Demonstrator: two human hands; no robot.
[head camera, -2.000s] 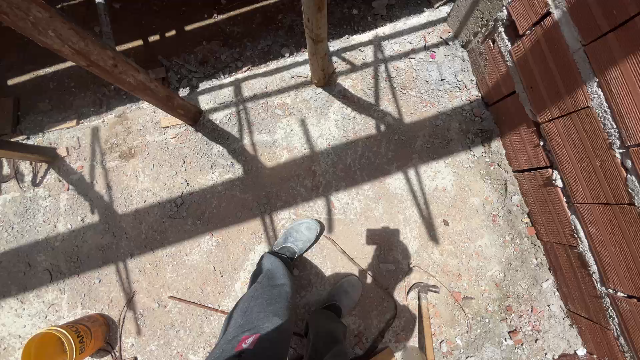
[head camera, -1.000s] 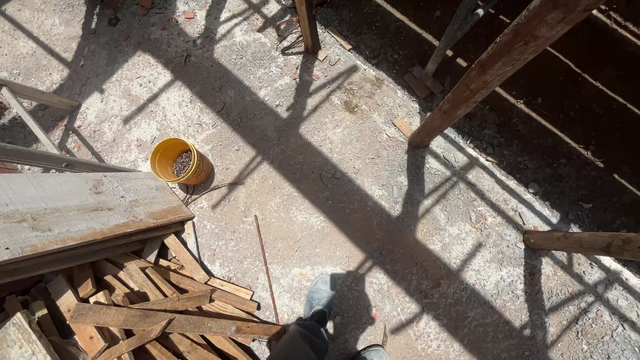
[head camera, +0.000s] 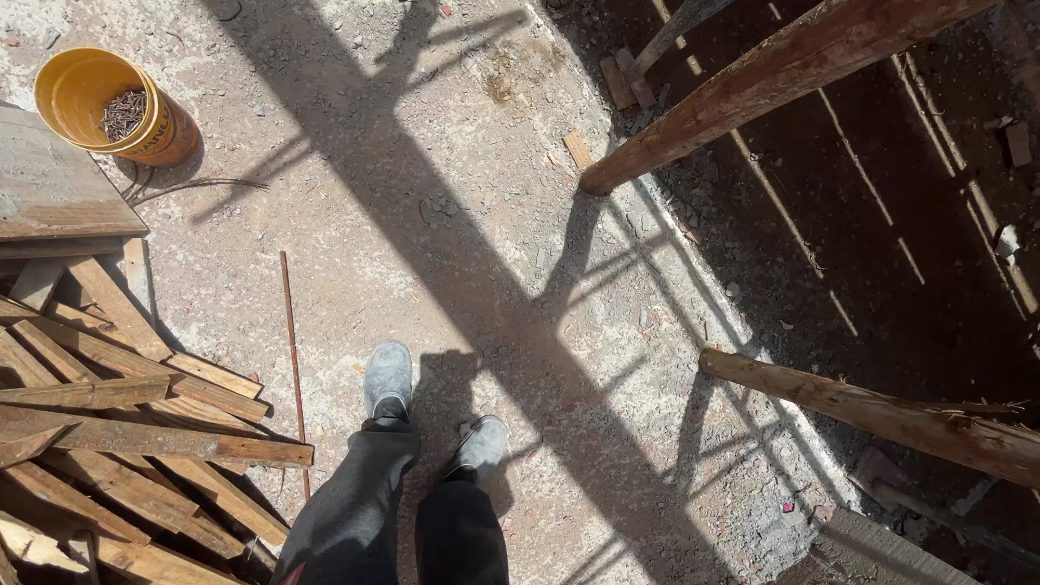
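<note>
Neither my left hand nor my right hand shows in the head view; what they hold is hidden. My legs in dark trousers and my grey dusty shoes (head camera: 388, 375) stand on the rough concrete floor. Ahead and to the left is a yellow plastic bucket (head camera: 175, 134) with a heap of nails (head camera: 124, 114) inside. A thin rusty steel rod (head camera: 292, 357) lies on the floor left of my feet. Beside it, at the lower left, is a pile of wooden offcuts (head camera: 187, 441).
Two round wooden props (head camera: 756, 89) (head camera: 861, 410) lean at the right, along the edge of a darker strip of ground. A large board (head camera: 65, 183) lies at the left, above the offcuts. Bent wires (head camera: 203, 185) lie by the bucket.
The view has swung round from the brick wall and hammer toward the wood pile and bucket. My feet now stand closer to the rod's side of the floor, both in view.
</note>
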